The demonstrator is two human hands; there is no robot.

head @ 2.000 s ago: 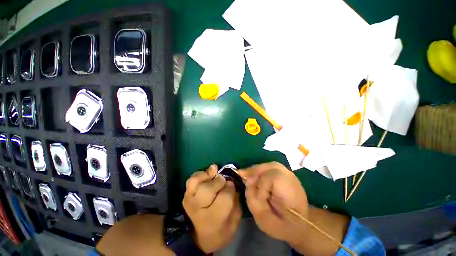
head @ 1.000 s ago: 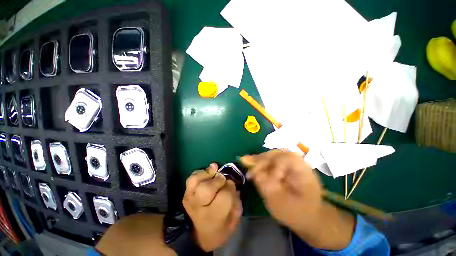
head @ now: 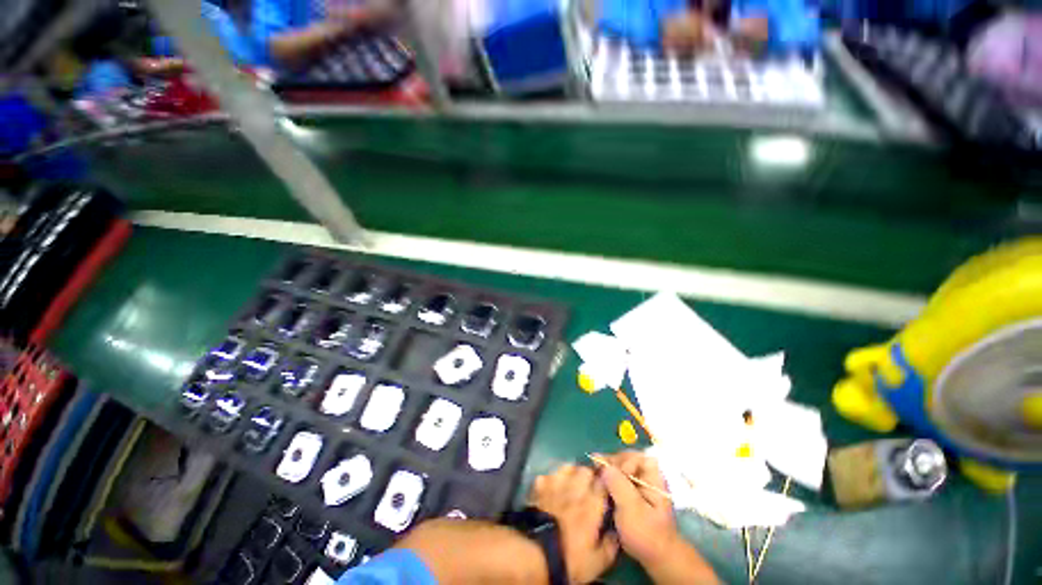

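Observation:
My left hand [head: 571, 523], with a black wristwatch on its wrist, is closed around a small watch body [head: 609, 522]. Only a dark sliver of it shows between my hands. My right hand [head: 643, 512] is close against the left and grips a thin bamboo stick [head: 626, 472] like a pen. The stick's tip points up and left, above the fingers. Whether the stick touches the watch body cannot be told.
A black foam tray [head: 546, 383] of watch bodies lies left of my hands. Right are white wipes [head: 697, 389] with sticks, an orange stick [head: 631, 409], a brown block [head: 857, 474], a silver-topped container [head: 918, 466] and a yellow-blue fan [head: 983, 366]. People's arms show across the bench.
The view has lifted and widened, so the far bench and fan now show. My right hand, blurred and apart from the left a second ago, is now close against it.

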